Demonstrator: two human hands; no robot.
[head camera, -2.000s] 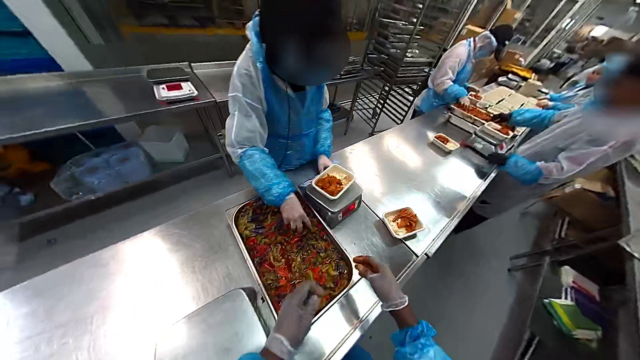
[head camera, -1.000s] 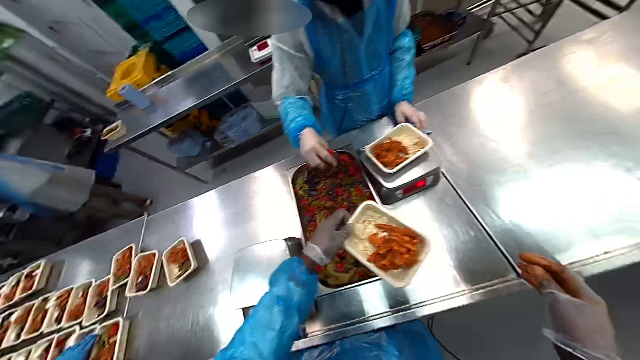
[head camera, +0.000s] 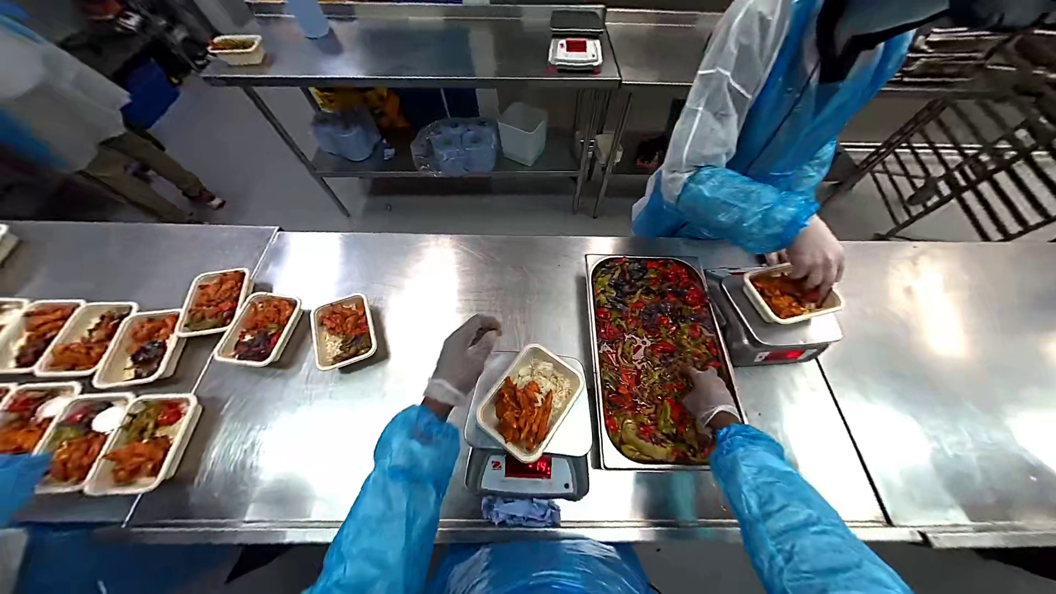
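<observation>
My left hand (head camera: 467, 355), in a translucent glove, hovers just left of a food tray (head camera: 529, 403) and touches nothing that I can see. That tray holds rice and orange-sauced pieces and rests tilted on a digital scale (head camera: 528, 477) with a lit red display. My right hand (head camera: 706, 394) reaches into a deep steel pan (head camera: 596, 363) of cooked mixed peppers, its fingertips among the vegetables; whether they grip any is hidden. Right of the pan, a co-worker's gloved hand (head camera: 815, 254) is over another filled tray (head camera: 780, 307) on a second scale (head camera: 775, 351).
Several filled trays (head camera: 262, 328) stand on the steel table (head camera: 330, 462) at left. A folded blue cloth (head camera: 520, 511) lies before my scale. Behind are a steel side table (head camera: 412, 49) with a small scale (head camera: 575, 53) and a wire rack (head camera: 965, 157). Another person (head camera: 66, 107) is at far left.
The rice tray, beside my left hand over the pan a second ago, now sits on the scale. My right hand, away from the pan then, is now in it. The view has swung round.
</observation>
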